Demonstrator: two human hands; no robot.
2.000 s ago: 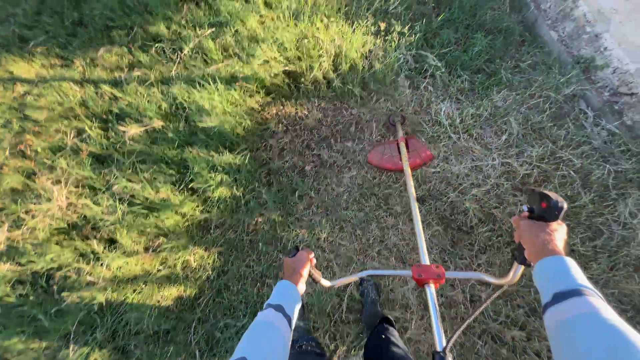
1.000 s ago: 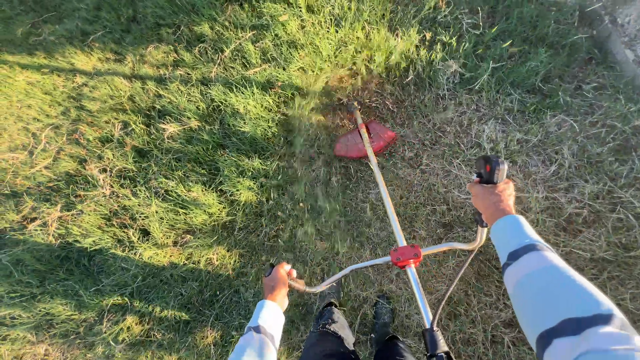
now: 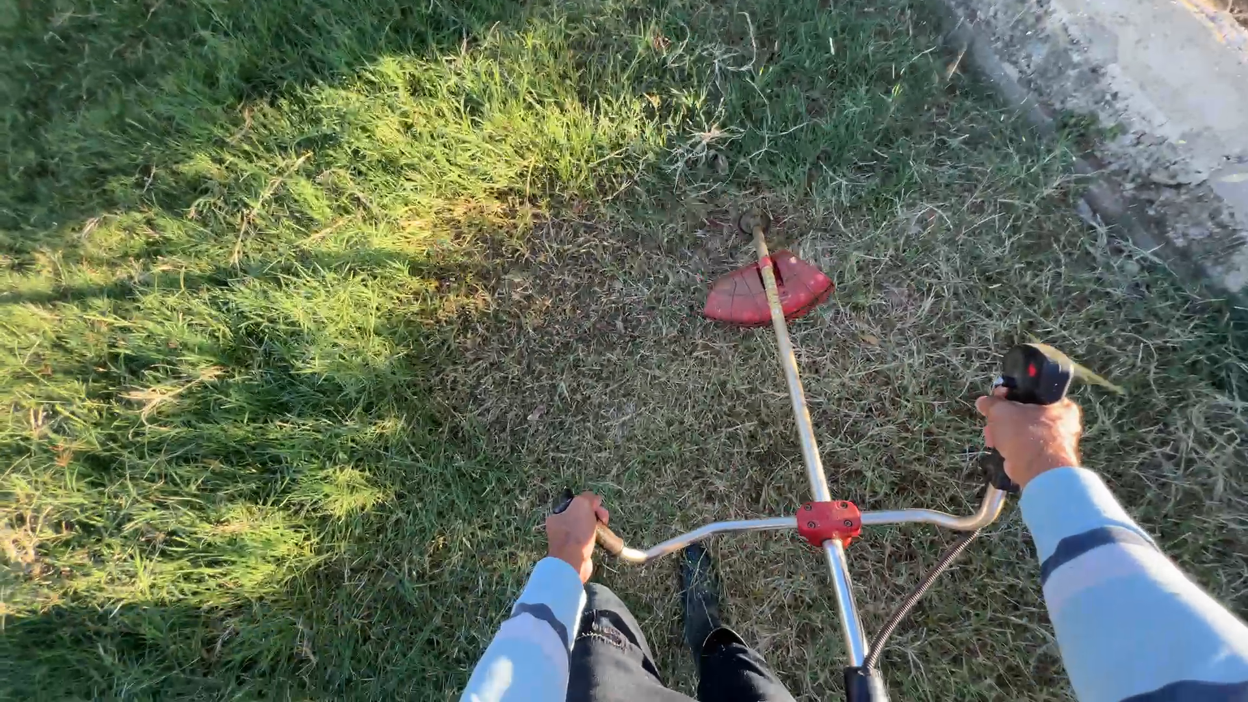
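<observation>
A brush cutter's long metal shaft (image 3: 801,414) runs up from the bottom edge to its cutting head (image 3: 752,222), low over short, dry grass. Its red plastic guard (image 3: 746,295) sits just behind the head. A red clamp (image 3: 829,523) joins the shaft to the curved metal handlebar (image 3: 726,527). My left hand (image 3: 575,531) is closed around the left grip. My right hand (image 3: 1033,434) grips the right handle, below its black control housing (image 3: 1036,374). A cable in a ribbed sheath (image 3: 921,592) runs from the right handle toward the lower shaft.
Taller green grass (image 3: 331,341) covers the left side and the top. A rough concrete edge (image 3: 1146,146) crosses the upper right corner. My dark boot (image 3: 699,595) stands on the grass below the handlebar.
The cutting head swung left from two seconds ago to one second ago, and is now back to the right over short grass. Both hands have kept their grips. The concrete edge shows more again.
</observation>
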